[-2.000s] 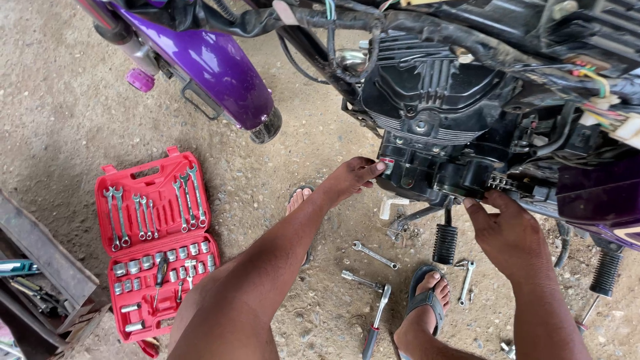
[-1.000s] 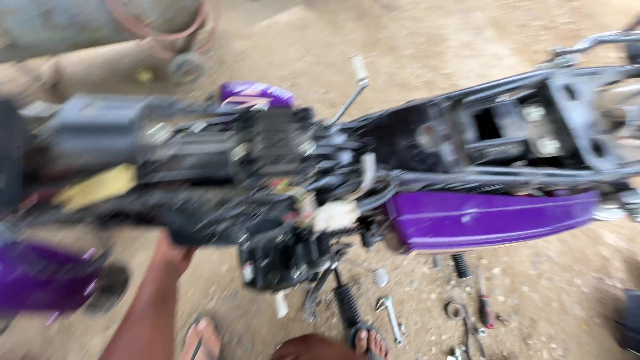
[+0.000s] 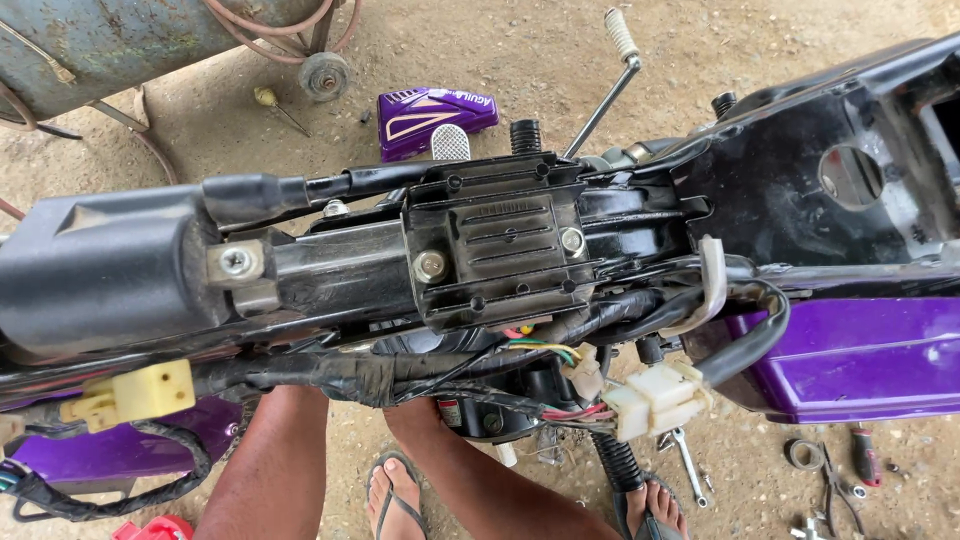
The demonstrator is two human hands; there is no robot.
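Observation:
The black motorcycle frame (image 3: 337,270) crosses the view, with a finned black metal box (image 3: 510,247) bolted to it. My left forearm (image 3: 274,457) reaches up under the frame and wiring harness (image 3: 360,371); the left hand is hidden there. My right forearm (image 3: 480,465) slants up and left to beside the black engine cover (image 3: 491,420); the right hand is hidden beneath the harness. What either hand touches cannot be seen. White wire connectors (image 3: 660,401) and a yellow connector (image 3: 154,394) hang along the near side.
A rusty metal tank (image 3: 150,45) with hoses stands at upper left. A purple side panel (image 3: 439,120) lies on the ground beyond the frame. At lower right lie a wrench (image 3: 690,465), pliers (image 3: 832,487) and a screwdriver (image 3: 866,457). The kick lever (image 3: 607,97) sticks out at the far side.
The view has swung from the engine's side to above the frame. Both hands showed at the engine two seconds ago; now the frame and harness cover them.

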